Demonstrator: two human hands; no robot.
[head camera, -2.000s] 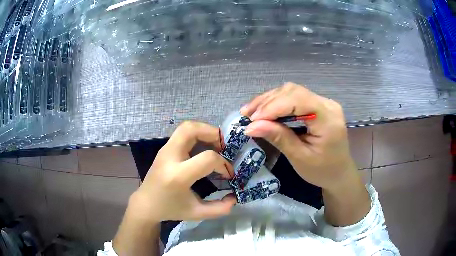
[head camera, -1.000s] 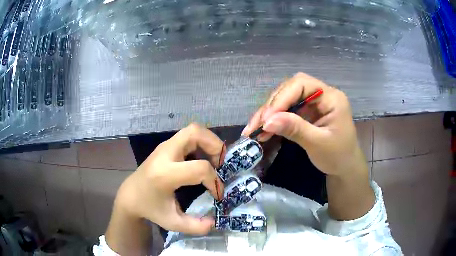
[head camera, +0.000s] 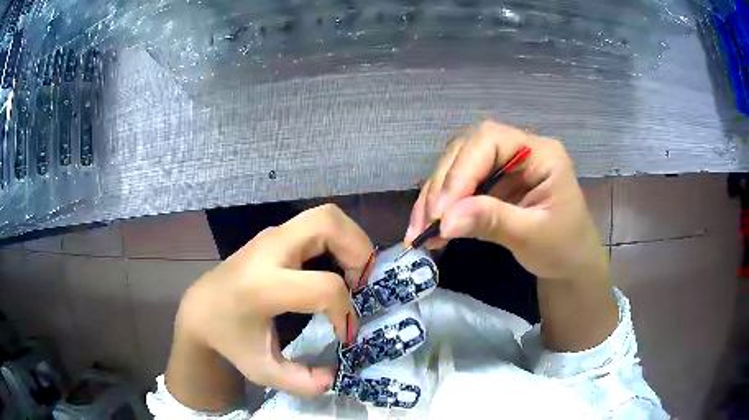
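Observation:
My left hand (head camera: 267, 299) holds three white electronic units fanned out over my white-clothed lap, their dark circuit boards facing up. The top unit (head camera: 398, 283), the middle unit (head camera: 384, 340) and the bottom unit (head camera: 379, 389) are gripped at their left ends. Thin red and black wires show by my fingers. My right hand (head camera: 501, 205) pinches a thin black tool (head camera: 494, 177) with a red end. Its narrow tip points down-left at the upper edge of the top unit; I cannot tell if it touches.
The grey bench top (head camera: 328, 139) lies ahead. A clear blister tray with dark narrow rows (head camera: 53, 123) is at the left, another clear tray (head camera: 411, 37) at the back. A blue bin (head camera: 732, 49) is far right. Tiled floor (head camera: 665, 246) shows below the bench edge.
My left hand and the fanned units have moved down and slightly left, with the units spread wider. The tool has left the top board's face and tilted steeper, its tip now nearer the top unit's edge.

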